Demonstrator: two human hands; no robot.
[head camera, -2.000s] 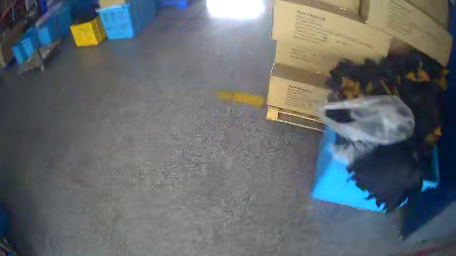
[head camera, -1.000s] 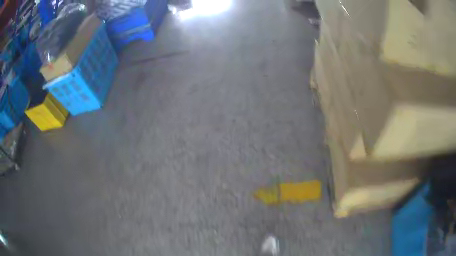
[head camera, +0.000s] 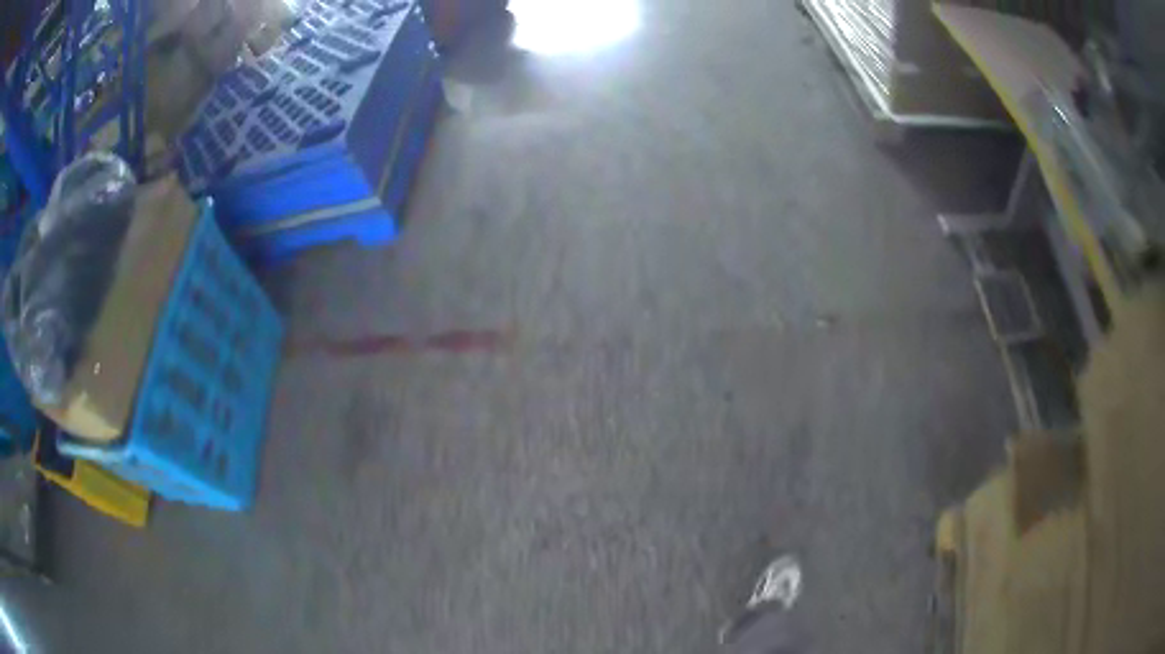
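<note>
Neither of my hands is in the picture. Nearest in front of me is the speckled grey floor (head camera: 549, 434), with my shoe (head camera: 777, 585) at the bottom edge. A light-blue slatted crate (head camera: 211, 371) stands at the left. A brown cardboard box (head camera: 128, 307) and a shiny, clear plastic-wrapped dark bundle (head camera: 70, 275) rest on it. The picture is somewhat blurred.
Stacked blue plastic pallets (head camera: 307, 128) stand at the upper left. A yellow crate (head camera: 109, 492) sits behind the blue crate. A red line (head camera: 409, 342) crosses the floor. Cardboard boxes (head camera: 1022, 549) and a yellow-edged table (head camera: 1067, 192) line the right side.
The view has moved forward along the floor. The pallets and blue crate look nearer, the cardboard stack has slid to the lower right, and the yellow floor mark and scrap-filled blue tub have left view.
</note>
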